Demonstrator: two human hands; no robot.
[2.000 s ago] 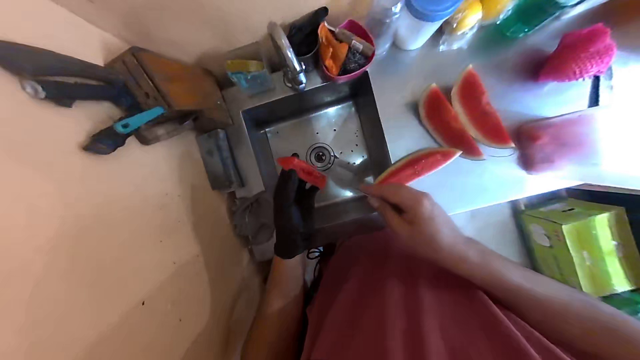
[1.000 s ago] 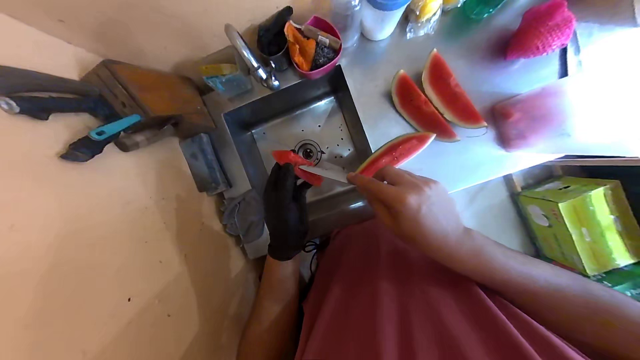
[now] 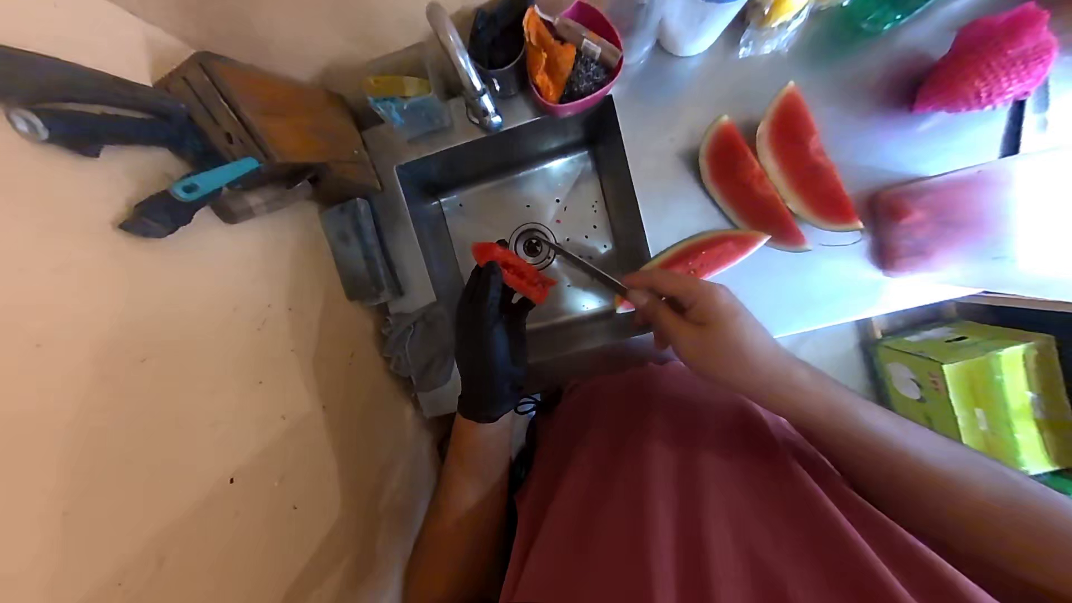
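My left hand (image 3: 492, 347), in a black glove, holds a piece of red watermelon flesh (image 3: 513, 272) over the stainless steel sink (image 3: 578, 188). In my bare right hand (image 3: 699, 322) is a knife (image 3: 586, 266), its blade reaching left over the sink near the drain (image 3: 533, 245), apart from the held piece. A watermelon wedge (image 3: 703, 254) lies at the sink's right edge, partly behind my right hand. Two more watermelon wedges (image 3: 749, 184) (image 3: 804, 159) rest side by side on the metal counter. Dark seeds and small red bits are scattered on the sink floor.
A faucet (image 3: 465, 67) rises behind the sink, beside a pink container (image 3: 578, 105) of scrubbers. Left stand a wooden knife block (image 3: 285, 117) and a grey cloth (image 3: 419, 343). On the counter's right are a pink cloth (image 3: 992, 63) and a blurred reddish container (image 3: 930, 222).
The knife blade, at the held watermelon piece one second ago, is now away from it, over the drain. My left hand still holds the piece.
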